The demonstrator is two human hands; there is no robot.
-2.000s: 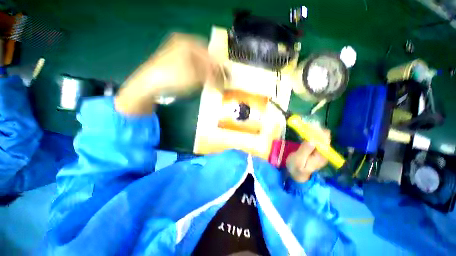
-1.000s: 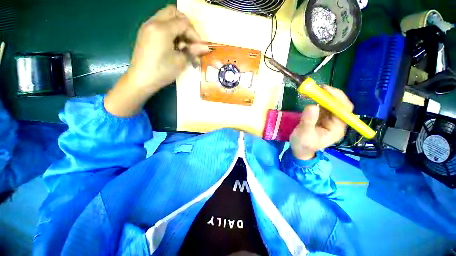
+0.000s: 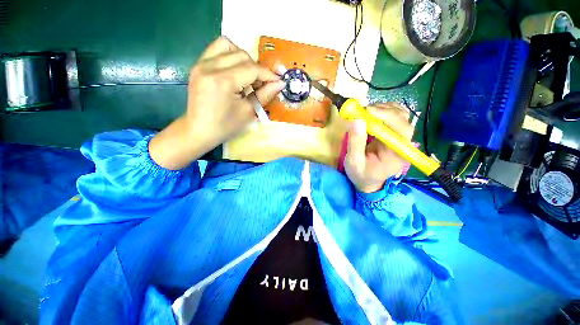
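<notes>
The round workpiece [image 3: 296, 86], a dark ring with a shiny centre, sits in the orange-brown fixture [image 3: 286, 115]. My left hand [image 3: 222, 92] is at its left, with thumb and finger pinched at the ring's left edge. A slim pale strip [image 3: 259, 109] sticks out below its fingers; whether solder wire is also pinched cannot be told. My right hand [image 3: 378, 149] holds the soldering iron [image 3: 397, 141] by its yellow handle. The iron's dark tip points up-left, at or very near the ring's right edge.
The fixture lies on a cream board [image 3: 280, 143]. A solder spool [image 3: 35, 82] is at far left. A tin with silvery scraps [image 3: 429, 25], blue box [image 3: 486, 92] and black fan [image 3: 556, 187] are right. A pink-red block [image 3: 345, 152] is partly behind my right hand. Black cords curve beside the board.
My left hand has moved right and down to the workpiece. My right hand has brought the iron left, its tip now at the ring instead of outside the fixture. The view has shifted slightly.
</notes>
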